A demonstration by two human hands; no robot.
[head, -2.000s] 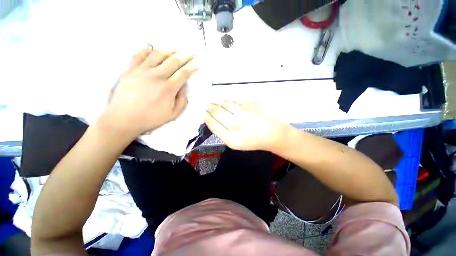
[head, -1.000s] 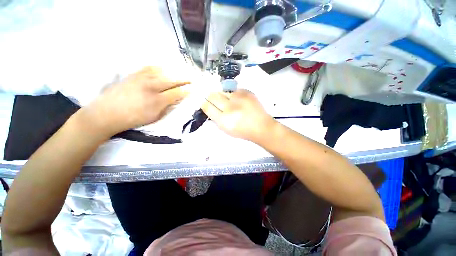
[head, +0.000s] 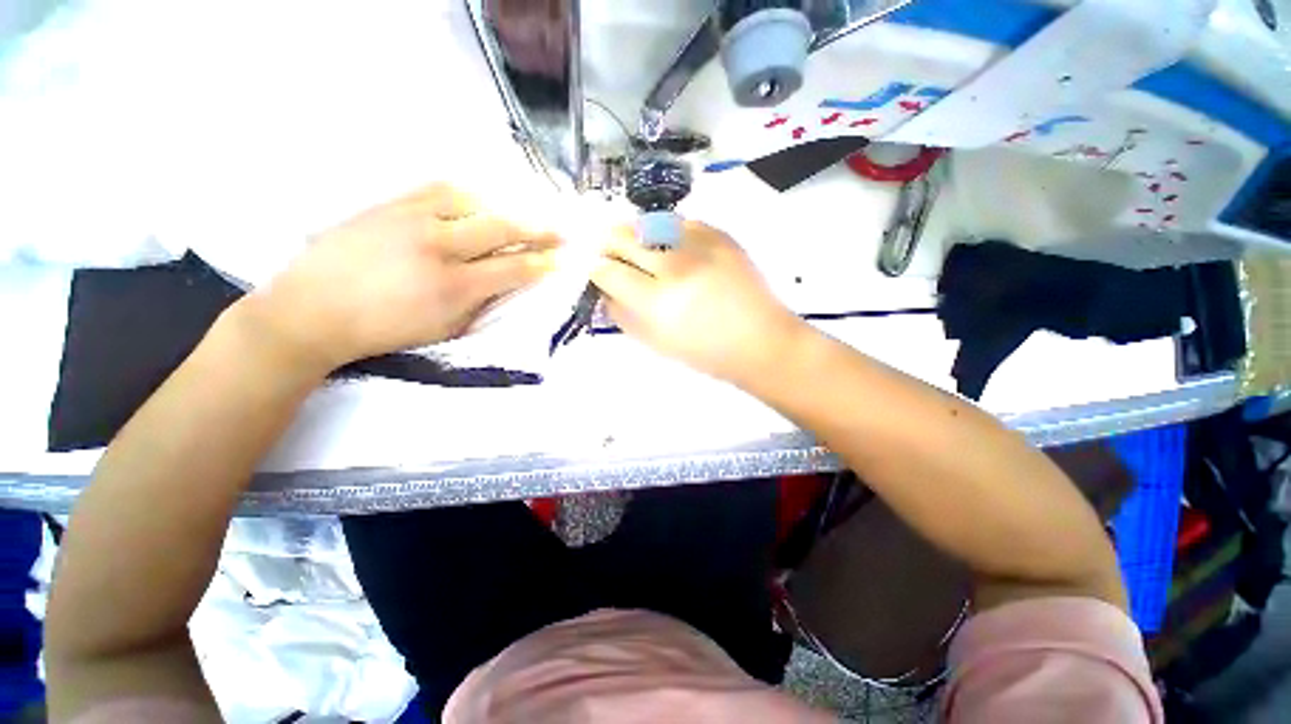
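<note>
The white padded garment covers the left of the table, its edge running under both hands. My left hand lies flat on it, fingers pointing at the needle area. My right hand holds the garment's edge with black trim just in front of the needle area. The sewing machine stands over the fingertips; glare hides the needle and presser foot. A dark brown panel shows from under the white layer at the left, and a dark strip runs beneath my left wrist.
Red-handled snips, a dark pointed piece and a crumpled black cloth lie right of the needle area. A measuring tape runs along the front edge. Below are white garments, brown panels and a blue crate.
Both hands have moved the garment edge forward from near the table front to the machine. The view has shifted, showing more of the machine head. Over the last second the hands have barely moved.
</note>
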